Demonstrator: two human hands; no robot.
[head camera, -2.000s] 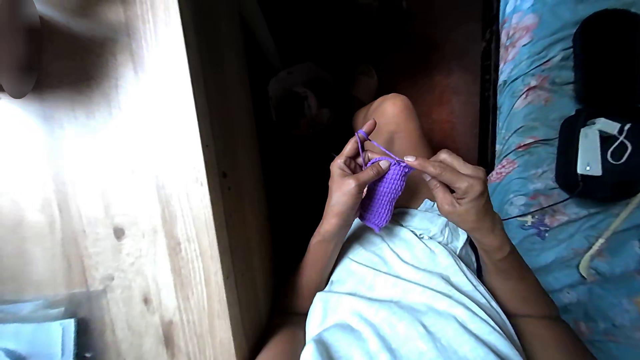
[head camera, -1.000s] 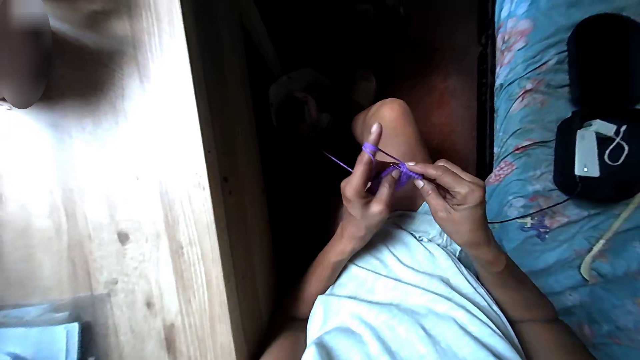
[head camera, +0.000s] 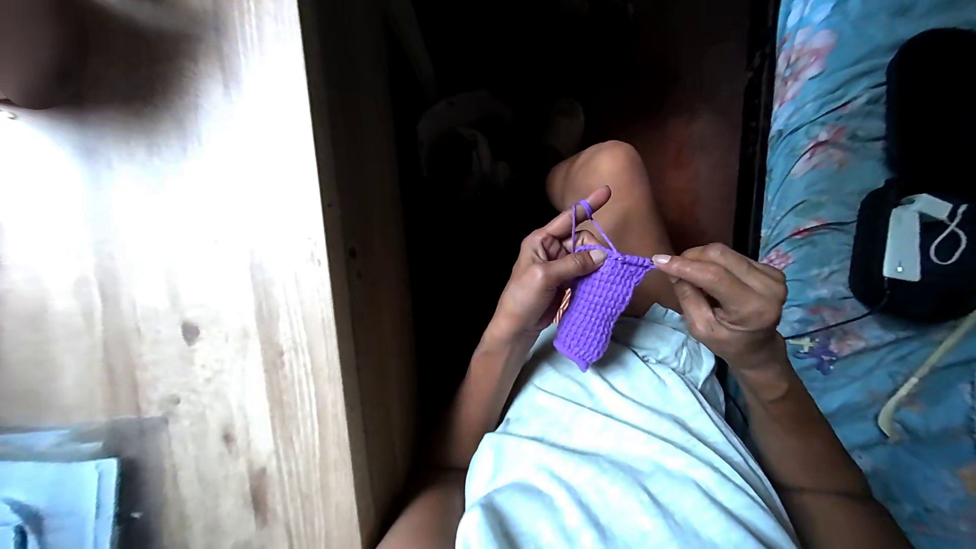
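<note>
A narrow purple crocheted or knitted piece hangs above my lap, its upper edge pinched between the thumb and fingers of my left hand. Purple yarn wraps my raised left index finger and runs down to the top edge of the piece. At that edge's right end are the thumb and fingertips of my right hand; any hook or needle there is hidden by the fingers and stitches. A striped orange-and-white strand shows behind the piece, beside my left palm.
A wooden tabletop fills the left side, with pale blue items at its lower corner. To the right, a blue floral cloth carries an open black case with a white tag, a cable and a pale curved stick.
The purple piece, bunched and mostly hidden by my fingers a second ago, now hangs flat in view. The thin shaft that stuck out left of my left hand no longer shows.
</note>
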